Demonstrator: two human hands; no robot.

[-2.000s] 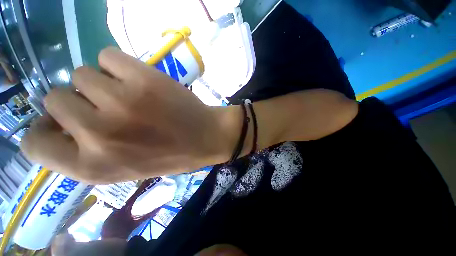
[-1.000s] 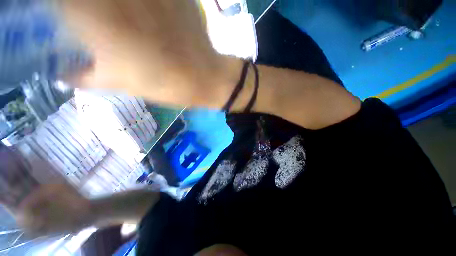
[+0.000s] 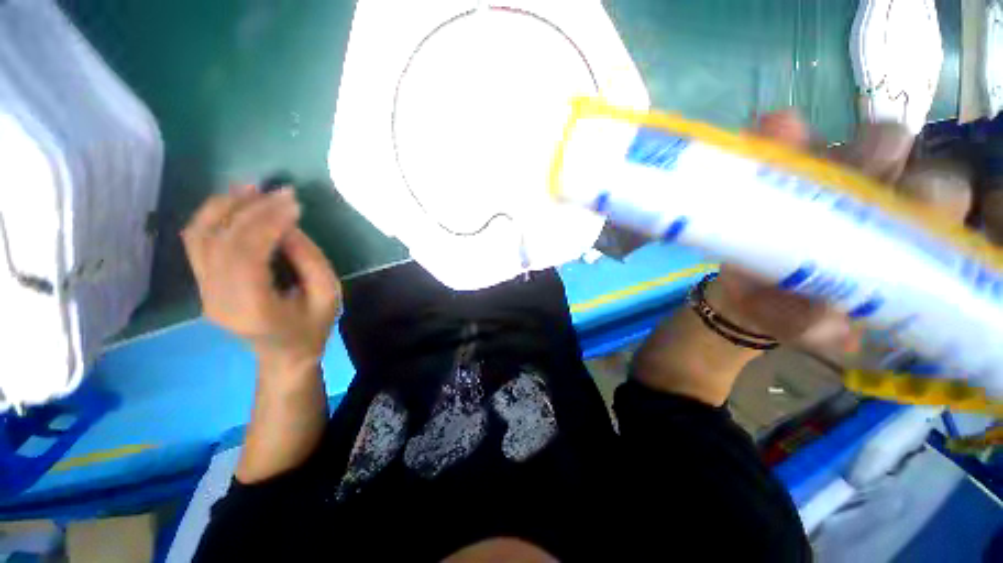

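A white plastic housing lies on the green bench in front of me, strongly glaring. A thin dark wire curves in a ring on it, with a short wavy tail near its lower edge. My right hand grips a yellow-framed caulking gun with a white, blue-lettered cartridge. The gun is blurred, and its front end overlaps the housing's right side in view. My left hand is left of the housing, not touching it, fingers curled. Dark spots show at its fingers; I cannot tell if it holds something.
A stack of white housings stands at the left. Another white housing lies on the green bench at the upper right. A blue stool is at the lower left, over blue floor with yellow lines. A brown carton is at the bottom left.
The view has turned onto the bench and housing. My right arm no longer crosses the front of my body; it is at the right with the gun. My left hand is apart at the left.
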